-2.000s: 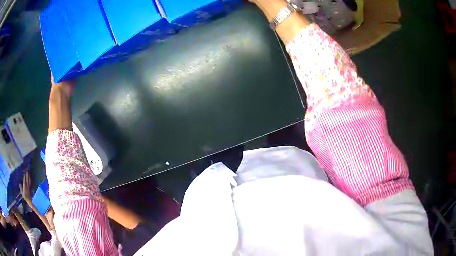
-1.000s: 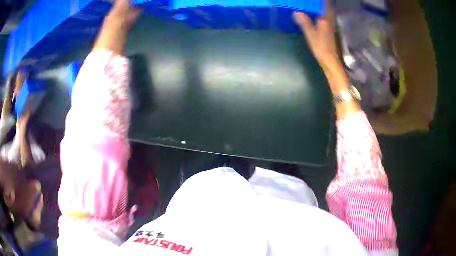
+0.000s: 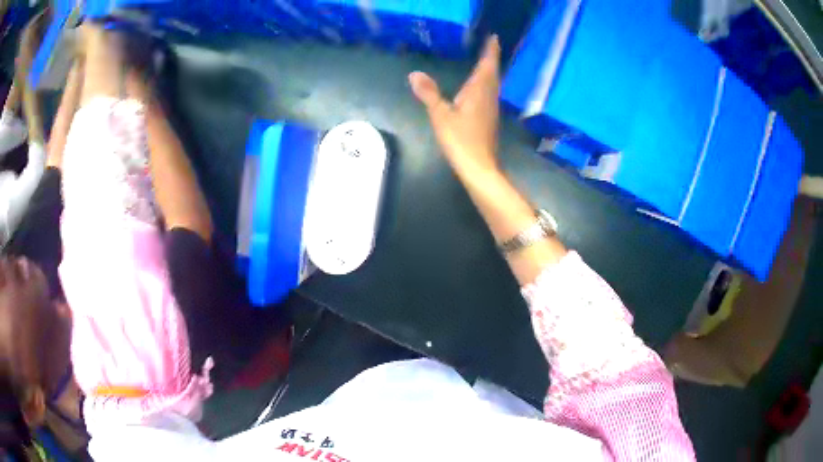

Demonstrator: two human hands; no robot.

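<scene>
A row of blue retail boxes crosses the top of the view, cut off by its edge. My left hand is blurred at the row's left end; its fingers are hidden, so its grip is unclear. My right hand is empty, thumb and fingers apart, just below the row's right end. A white oval device lies on the green bench, its long side next to a blue box. A second row of blue boxes stands at the right, beyond my right hand.
A neighbouring person's arm with a black sleeve reaches up beside my left forearm. A brown carton is at the right, with a yellow-and-black item at its edge. The green bench's near edge runs in front of my apron.
The white oval device and the blue box beside it now show on the bench. My right hand is apart from the boxes. The second blue row now shows at the right; the view has shifted.
</scene>
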